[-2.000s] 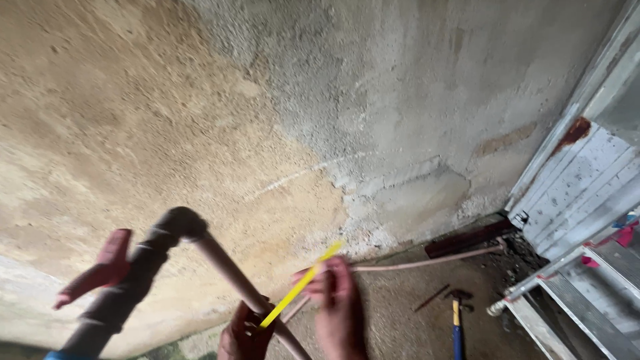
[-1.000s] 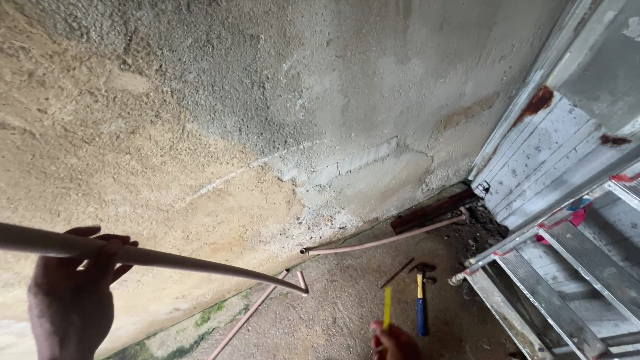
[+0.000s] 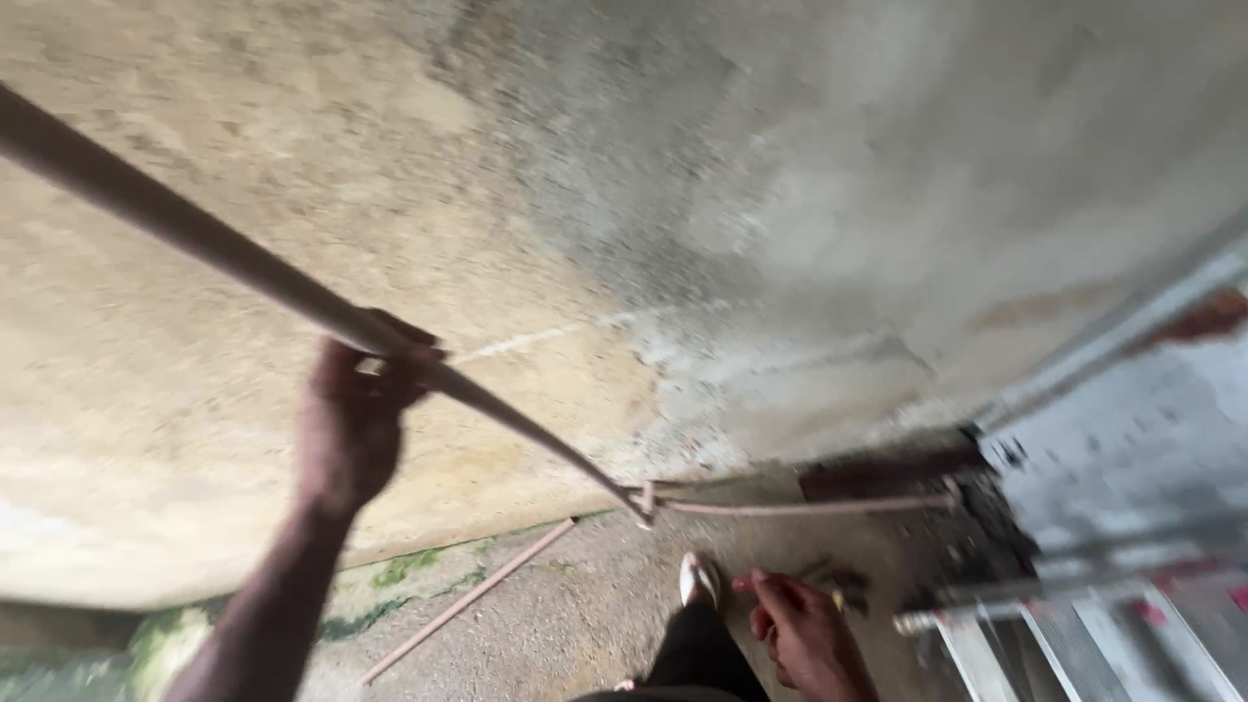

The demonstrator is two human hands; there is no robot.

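A long pinkish-brown plastic pipe [image 3: 244, 258] slants from the upper left down to the foot of the wall, its far end near the floor. My left hand [image 3: 366, 419] grips it about midway along the visible length. Low in the view, my right hand [image 3: 799, 624] is held over the floor with its fingers curled; blur hides whether anything is in them. A second pipe [image 3: 809, 508] lies along the wall base, near the held pipe's far end. Another short piece of pipe [image 3: 468, 600] rests on the floor at the lower left.
A rough plastered wall [image 3: 877, 195] rises ahead. An aluminium ladder [image 3: 1063, 634] lies at the lower right beside a white rusty metal panel [image 3: 1121, 448]. A dark object, blurred, is behind my right hand. My shoe [image 3: 699, 577] is on the concrete floor [image 3: 556, 643].
The held pipe now slants more steeply, and my left hand has moved up and right along with it. The yellow strip seen earlier in my right hand no longer shows.
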